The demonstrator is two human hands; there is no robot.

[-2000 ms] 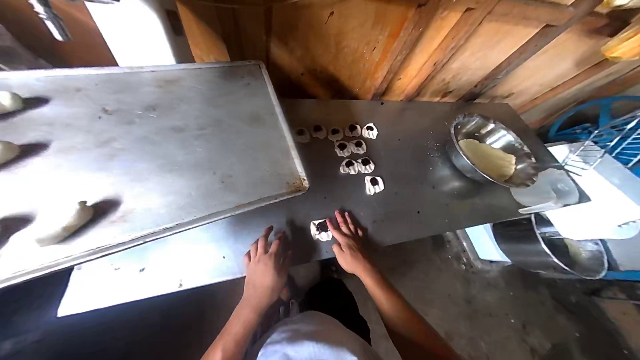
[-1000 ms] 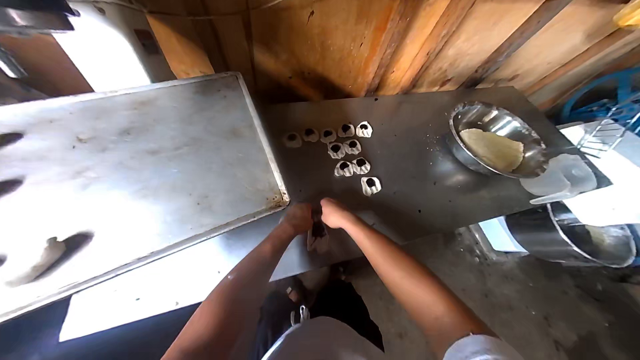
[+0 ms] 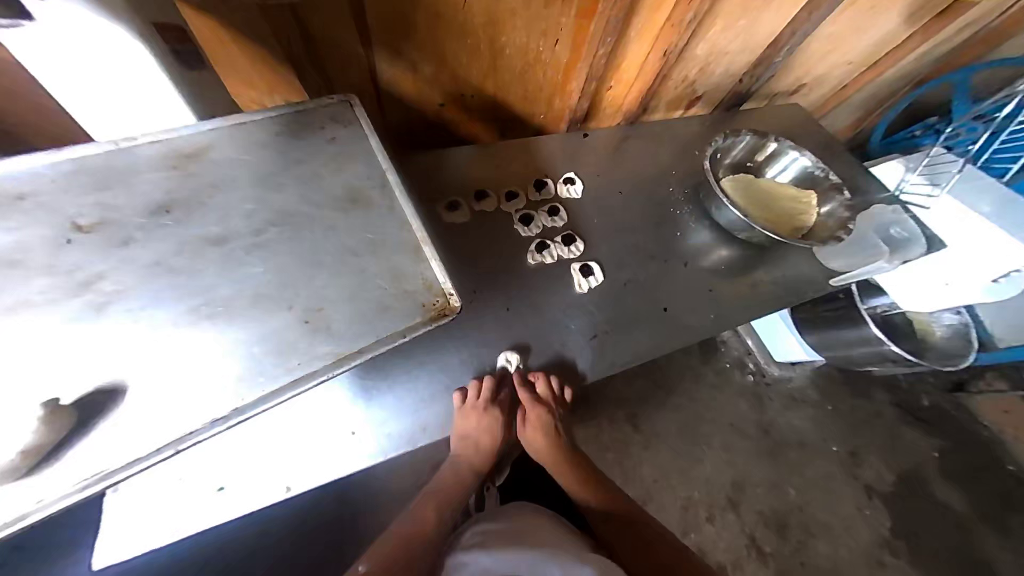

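Observation:
My left hand (image 3: pixel 482 416) and my right hand (image 3: pixel 544 416) are side by side at the near edge of the metal table (image 3: pixel 656 320). A small piece of white dough (image 3: pixel 510 362) lies just beyond their fingertips. My right index finger reaches to its near side, and the left fingers are bent close by; whether either hand grips the dough is not clear. Farther back, several pieces of dough with dark filling (image 3: pixel 587 276) sit in short rows, their dark centres facing up.
A large metal baking tray (image 3: pixel 376 352) covers the left side, with a dough piece (image 3: pixel 40 436) on it. At right stand a steel bowl (image 3: pixel 720 204) holding pale dough (image 3: pixel 772 206), a translucent plastic scoop (image 3: pixel 896 236) and, lower down, a metal pot (image 3: pixel 832 328).
Two seconds ago my hands were apart, with a flattened, filled dough piece at the right fingers. One second ago they met over dark filling and dough; now a compact white piece lies beyond the fingertips.

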